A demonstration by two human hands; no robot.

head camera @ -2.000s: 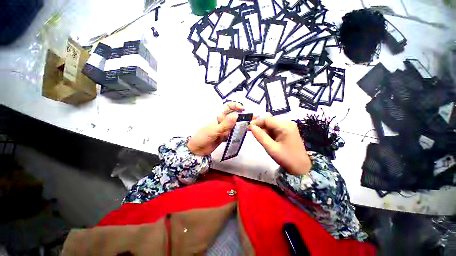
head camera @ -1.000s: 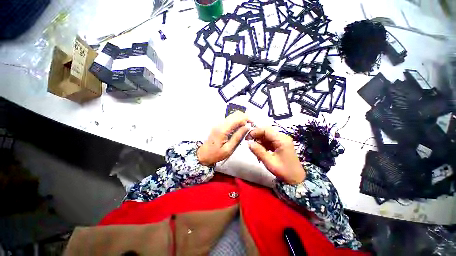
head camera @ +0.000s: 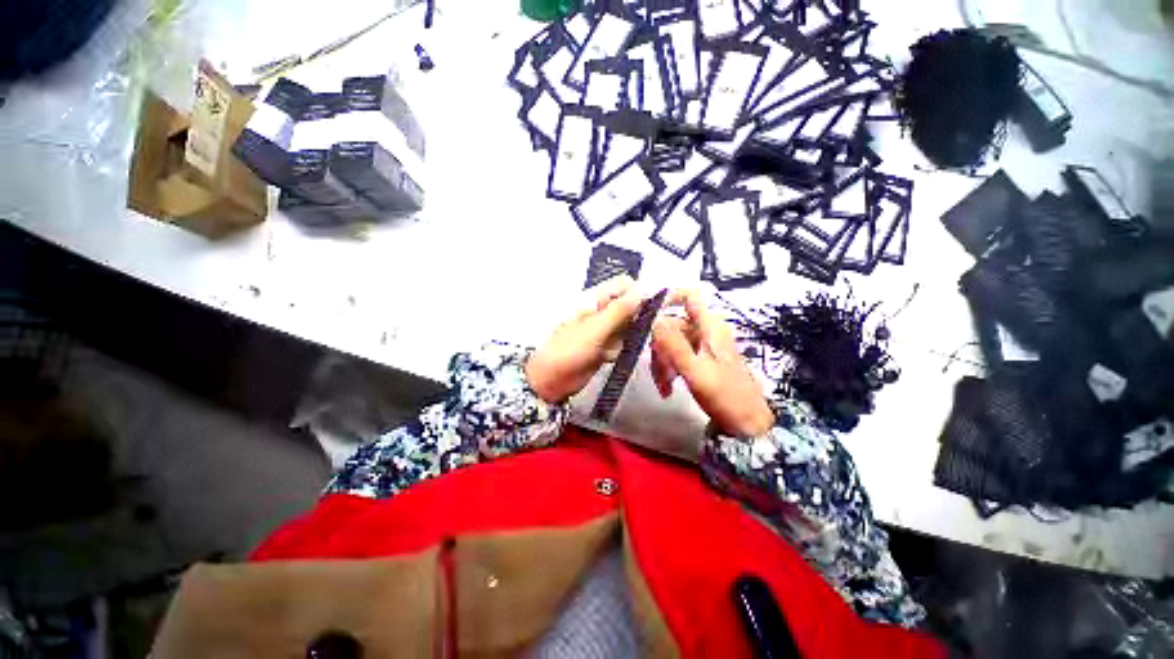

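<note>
My left hand (head camera: 582, 343) holds a dark narrow-looking hang tag (head camera: 628, 361), tilted, near the table's front edge. My right hand (head camera: 708, 367) is close beside the tag's upper end with fingers bent; whether it pinches the tag or a string is too blurred to tell. A small black hang tag stack (head camera: 614, 264) lies just beyond my left hand. The tangled pile of black hang tag strings (head camera: 830, 357) lies right of my right hand. The heap of white-faced hang tags (head camera: 734, 234) spreads beyond my hands.
An open brown box (head camera: 193, 167) and banded card stacks (head camera: 337, 148) stand at the left. A round black string bundle (head camera: 959, 99) lies at the back right. A large pile of dark tags (head camera: 1056, 348) lies at the far right. A green round object (head camera: 550, 8) is cut off at the top edge.
A dark tag now shows upright and tilted in my left hand, where my fingertips were together a second ago. My right hand's fingers have shifted slightly up. The view has moved a little.
</note>
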